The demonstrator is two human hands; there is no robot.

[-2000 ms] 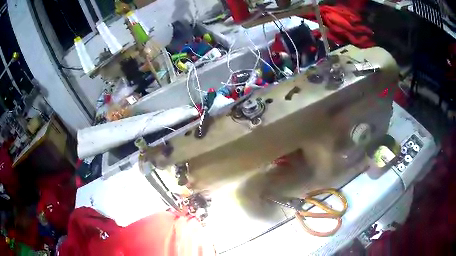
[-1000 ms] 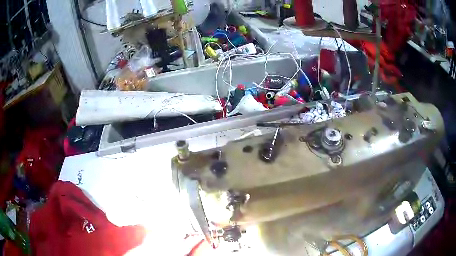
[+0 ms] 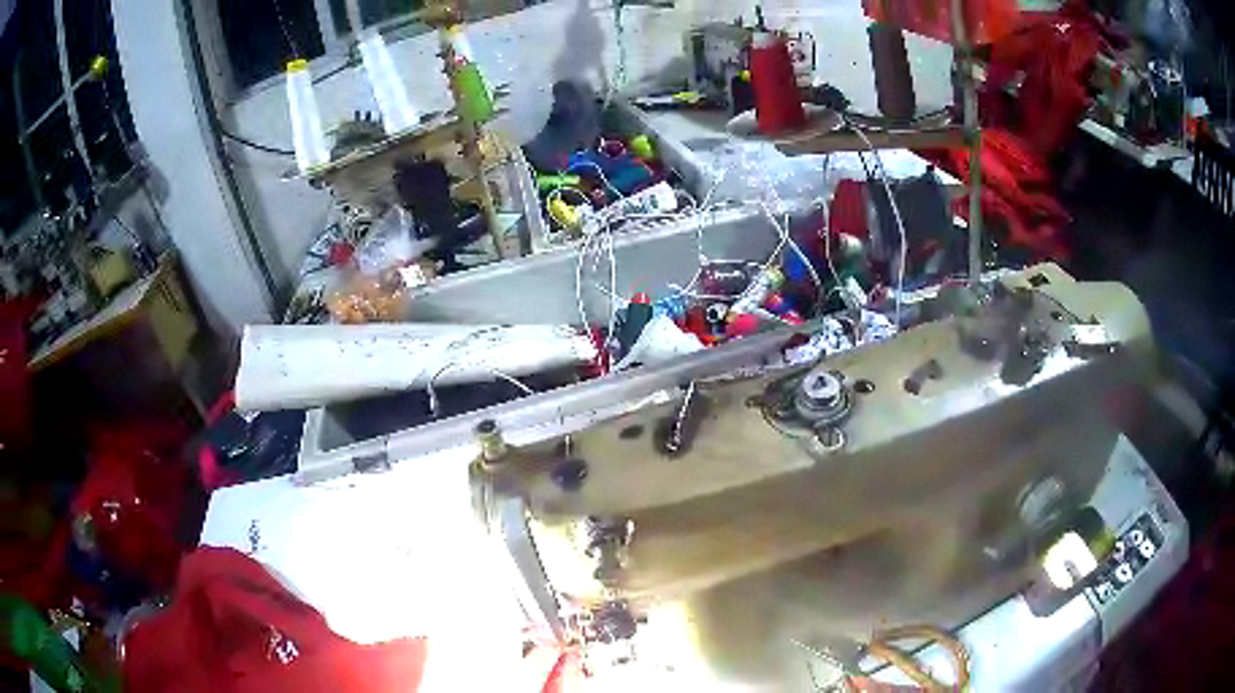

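The beige, stained sewing machine head [image 3: 840, 460] lies across the view from the centre to the right. Its needle and presser foot area [image 3: 603, 623] at the left end is washed out by lamp glare. A bright red garment piece [image 3: 244, 630] with a small white mark lies on the white table left of the needle, cut off by the bottom edge. Scissors with orange-yellow loop handles [image 3: 935, 650] lie on the machine bed at the bottom right, partly cut off. Neither of my hands shows in the picture.
Behind the machine is a trough [image 3: 461, 291] with coloured spools. A long white roll [image 3: 406, 363] lies at the trough's left. White thread cones [image 3: 306, 122] and a red cone [image 3: 775, 88] stand behind. Round control buttons [image 3: 1127, 558] are at the right. Red cloth is heaped at far left.
The camera view has shifted and tilted, moving the machine and table in the picture. The scissors show more than one second ago. The red cloth still lies left of the needle.
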